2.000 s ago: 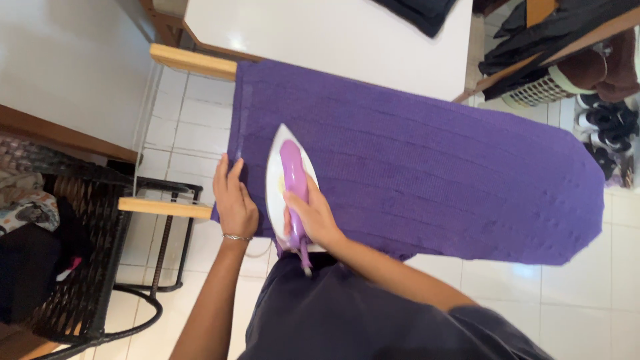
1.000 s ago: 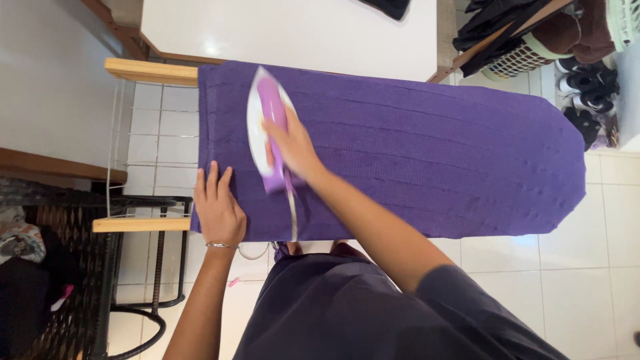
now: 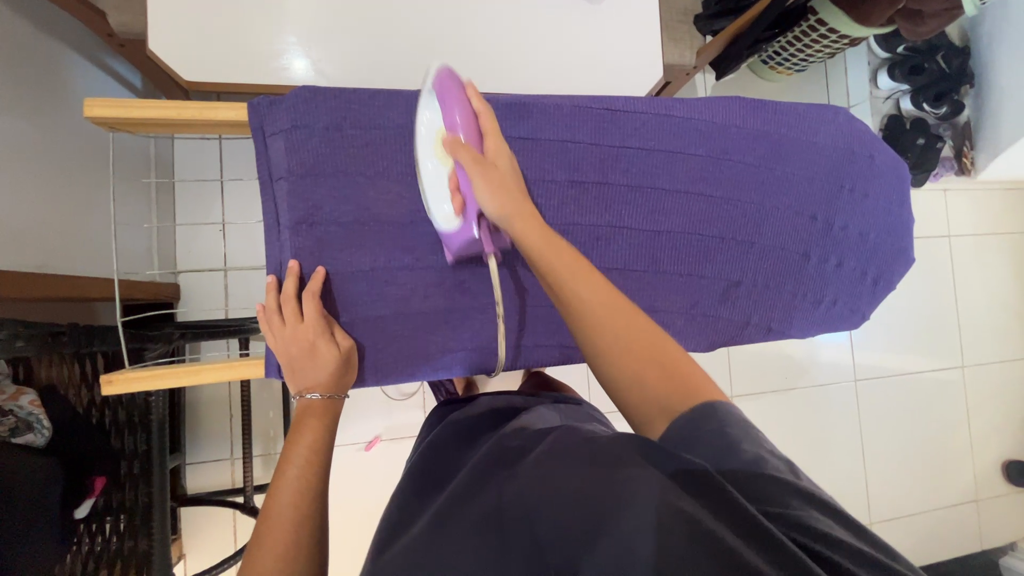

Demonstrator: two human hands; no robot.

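A purple ribbed cloth [image 3: 680, 224] covers an ironing board whose wooden ends [image 3: 172, 116] stick out at the left. My right hand [image 3: 488, 168] is wrapped round the handle of a purple and white clothes iron [image 3: 436, 160], which lies on the cloth left of the middle with its tip by the far edge. From the heel of the iron its power cord [image 3: 500, 320] runs over the near edge. My left hand [image 3: 308, 336] rests palm down, fingers spread, on the cloth's near left corner; it grips nothing.
Beyond the board stands a white table [image 3: 400, 40]. A black woven chair [image 3: 120, 480] with clothes on it is at the lower left. At the upper right are a laundry basket [image 3: 808, 40] and several black shoes [image 3: 912, 72]. A small pink object [image 3: 373, 443] lies on the tiled floor.
The iron in my right hand has gone from near the left end of the cloth, at its near side, to the far side and then rightward. My left hand stays at the cloth's left end.
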